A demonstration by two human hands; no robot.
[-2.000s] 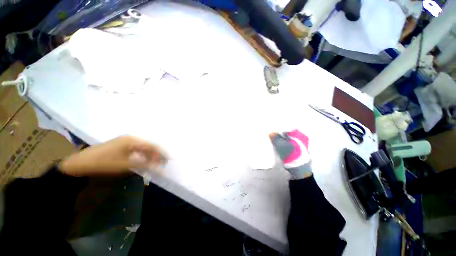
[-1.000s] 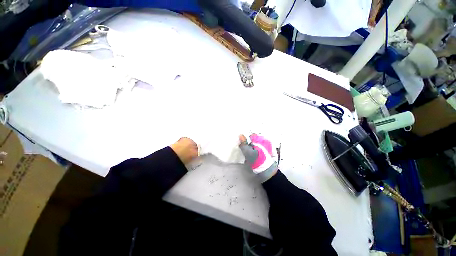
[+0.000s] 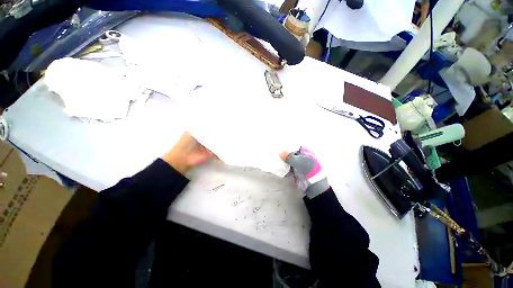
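A thin white fabric piece (image 3: pixel 242 149) is stretched between my two hands above the white table near its front edge. My left hand (image 3: pixel 190 153), bare, holds its left end. My right hand (image 3: pixel 302 167), in a grey and pink glove, holds its right end; the thumb lies on top. The fabric's far edge blends into the white table, so its outline is unclear. Small dark thread ends (image 3: pixel 256 211) lie on the table in front of the fabric.
A white fabric pile (image 3: pixel 90 90) lies at far left. Shears (image 3: pixel 368 125), a red-brown board (image 3: pixel 369 102) and a steam iron (image 3: pixel 392 179) are at right. A patterned oblong item (image 3: pixel 273 84) lies near the black padded bar (image 3: pixel 270 34) at the back.
My left hand came in from the left and took the fabric, then shifted slightly left and away. My right hand moved slightly right. The fabric is now spread wider between them. The camera view shifted.
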